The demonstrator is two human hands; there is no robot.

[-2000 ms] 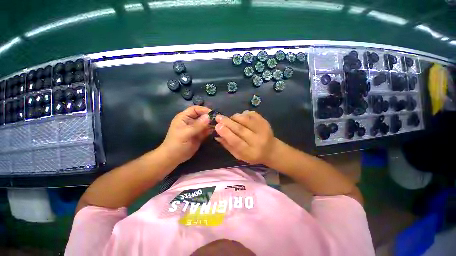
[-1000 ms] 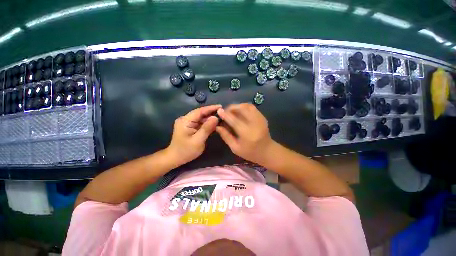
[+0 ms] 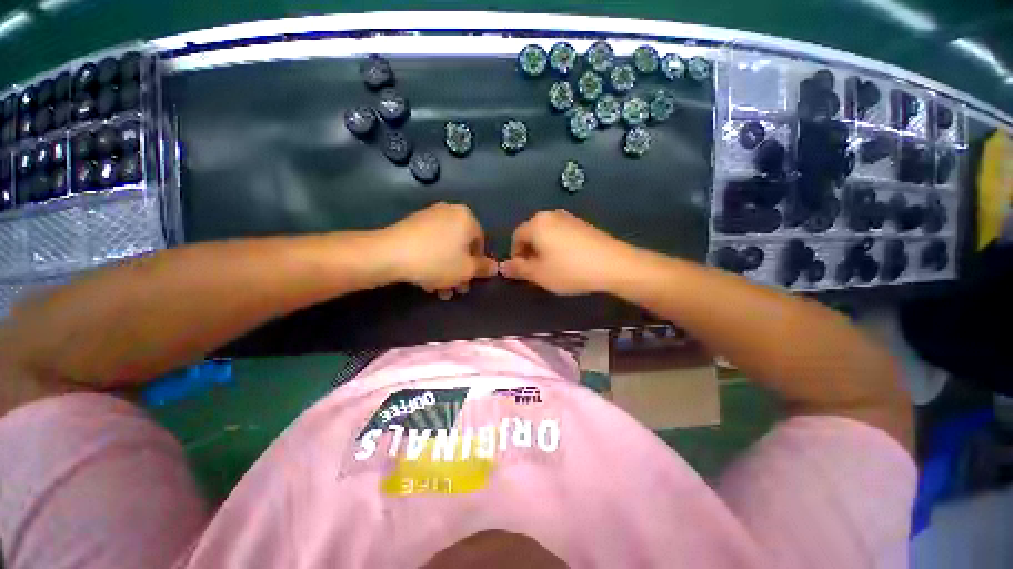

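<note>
My left hand point(image 3: 447, 250) and my right hand point(image 3: 558, 253) are over the near part of the black mat point(image 3: 278, 167). Their fingers are curled and the fingertips meet. Any small part between them is hidden by the fingers. Several round units with greenish-silver patterned faces point(image 3: 607, 108) cluster at the mat's upper right. One such unit point(image 3: 572, 176) lies apart below them, and two more point(image 3: 458, 137) lie near the middle. Several dark round units point(image 3: 392, 108) lie loose at the upper left.
The right clear tray point(image 3: 759, 91) holds jumbled black parts. The left clear tray point(image 3: 78, 239) holds rows of black rounds in its far half. A yellow item point(image 3: 992, 189) lies beyond the right tray. A pale metal edge point(image 3: 333, 45) borders the mat's far side.
Both elbows have swung outward and the forearms lie more level. The dark part seen between the fingertips two seconds ago no longer shows. The whole view has shifted, with mat and trays higher.
</note>
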